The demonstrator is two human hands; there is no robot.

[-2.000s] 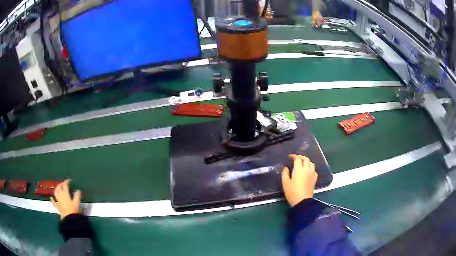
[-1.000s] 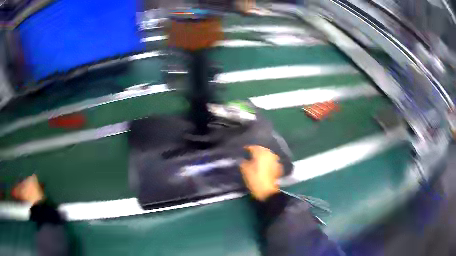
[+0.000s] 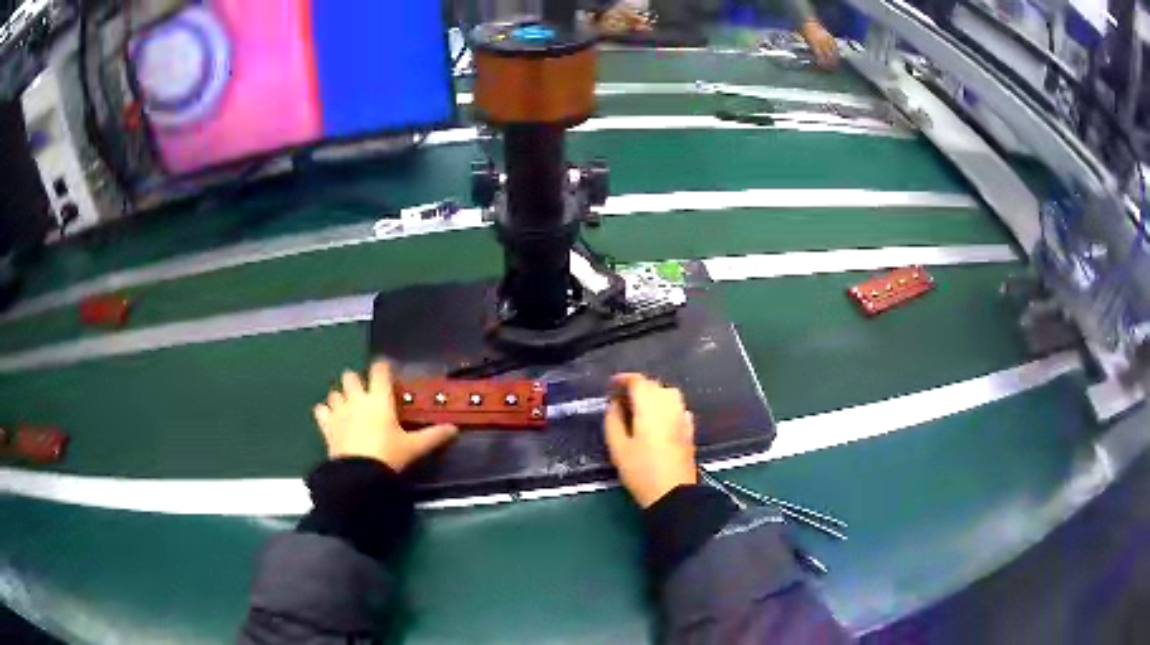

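Observation:
A red carrier (image 3: 469, 403) with a row of several small round parts lies on the black microscope base plate (image 3: 580, 460), in front of the microscope column (image 3: 536, 202). My left hand (image 3: 370, 422) holds the carrier's left end, thumb along its near edge and fingers at its far side. My right hand (image 3: 652, 435) rests on the right part of the plate, fingers curled, apart from the carrier, with nothing visible in it. The monitor (image 3: 265, 76) shows a pink area with a pale circle beside a blue area.
Other red carriers lie at the right (image 3: 892, 289), the far left (image 3: 105, 310) and the lower left (image 3: 38, 442). Tweezers (image 3: 782, 502) lie right of the plate. A green-white board (image 3: 653, 284) sits behind the column. Another person's hand (image 3: 820, 44) shows at the back.
My left hand has moved right from the lower left onto the base plate with a red carrier. The monitor has gone from plain blue to pink and blue with a circle. The camera view has shifted.

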